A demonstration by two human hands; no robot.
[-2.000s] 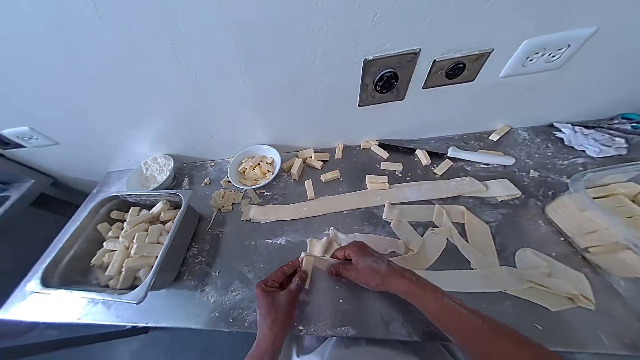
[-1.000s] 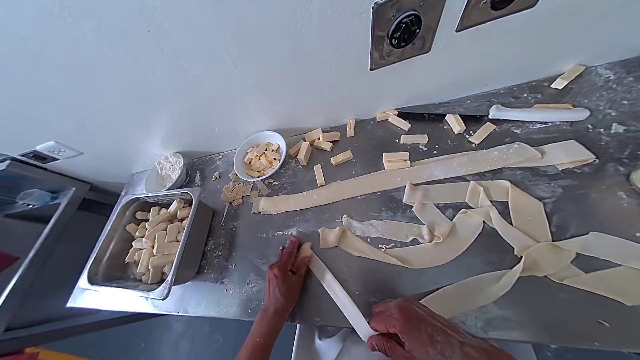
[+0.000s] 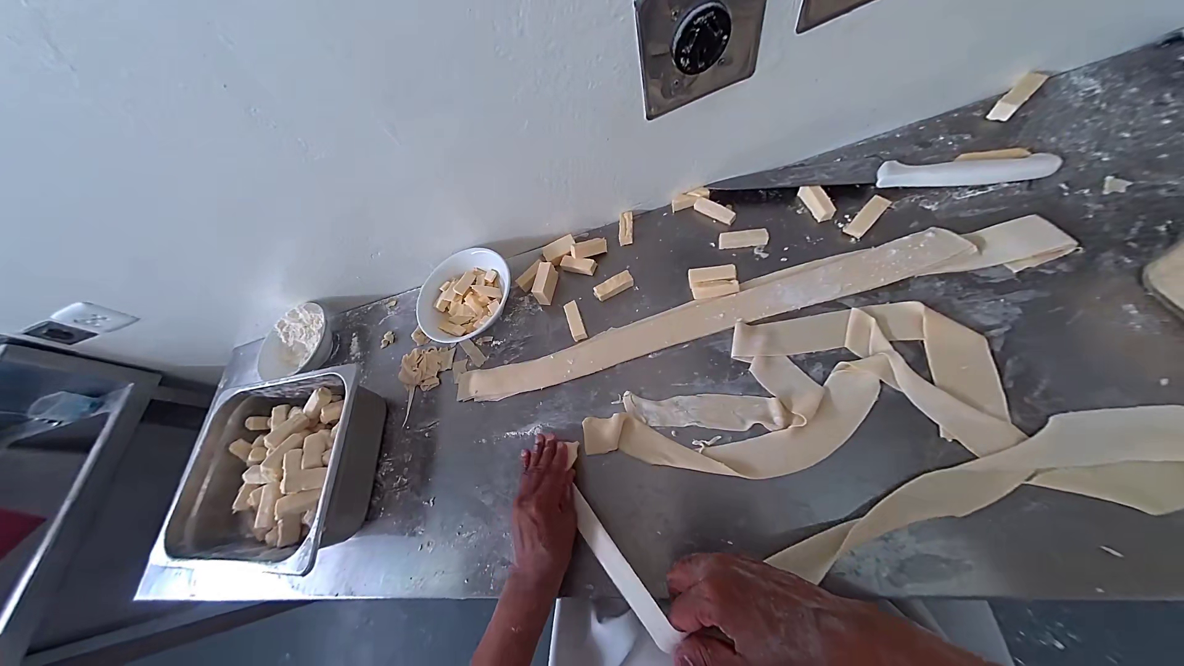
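Observation:
My left hand [image 3: 544, 509] lies flat on the steel counter, its fingers over the upper end of a narrow dough strip [image 3: 618, 564]. That strip runs down past the counter's front edge to my right hand [image 3: 740, 610], whose fingers grip its lower end. What is under my left fingers is mostly hidden; a bit of dough shows beside them. Long dough strips [image 3: 832, 435] lie looped and crossed to the right of my left hand. Behind them a layered, straight dough strip [image 3: 703, 314] stretches diagonally, with cheese sticks [image 3: 712, 282] at its back edge.
A steel pan [image 3: 347, 462] of wrapped dough sticks stands at the left. Behind it are a bowl of flour [image 3: 301, 335] and a white bowl [image 3: 501, 268] of cheese pieces. Dough scraps [image 3: 425, 367] lie nearby. A knife with a white handle [image 3: 967, 173] rests near the wall.
Two seconds ago my hands were close together at a dough end; now they are apart with the strip stretched between them. The view has shifted and turned.

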